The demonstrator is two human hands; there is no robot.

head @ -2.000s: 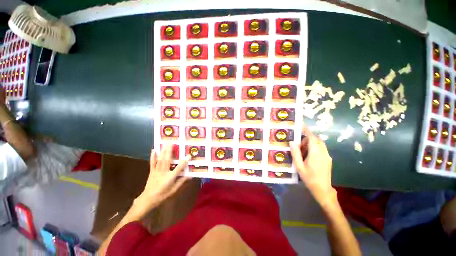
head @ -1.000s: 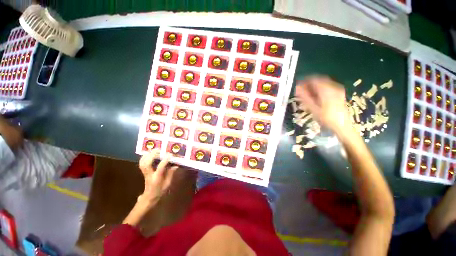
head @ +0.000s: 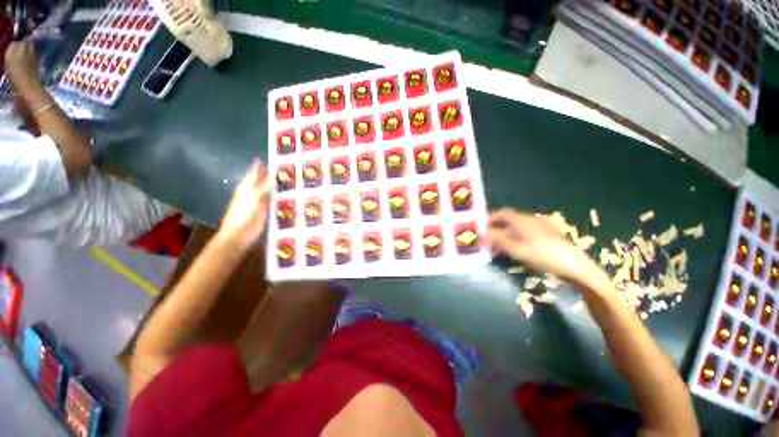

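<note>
A white parts tray [head: 380,183] is tilted in front of me, its rows of pockets filled with red-and-black units [head: 366,166] with gold discs. The long side of the tray now runs left to right. My left hand [head: 249,205] grips its left edge, fingertips partly hidden at the rim. My right hand [head: 528,241] holds its lower right corner, fingertips at the edge. Both hands are bare.
Cream strips [head: 636,265] lie scattered right of the tray. Another filled tray [head: 702,375] is at the far right. Stacked trays [head: 666,77] stand at the back right on a pale board. A fan [head: 195,30], a phone [head: 168,70], another tray [head: 109,51] and a person's arm [head: 53,119] are at left.
The tray has turned about a quarter turn. My left hand has moved up its left side. My right hand has come from the cream strips to the tray's right corner. The view has shifted right.
</note>
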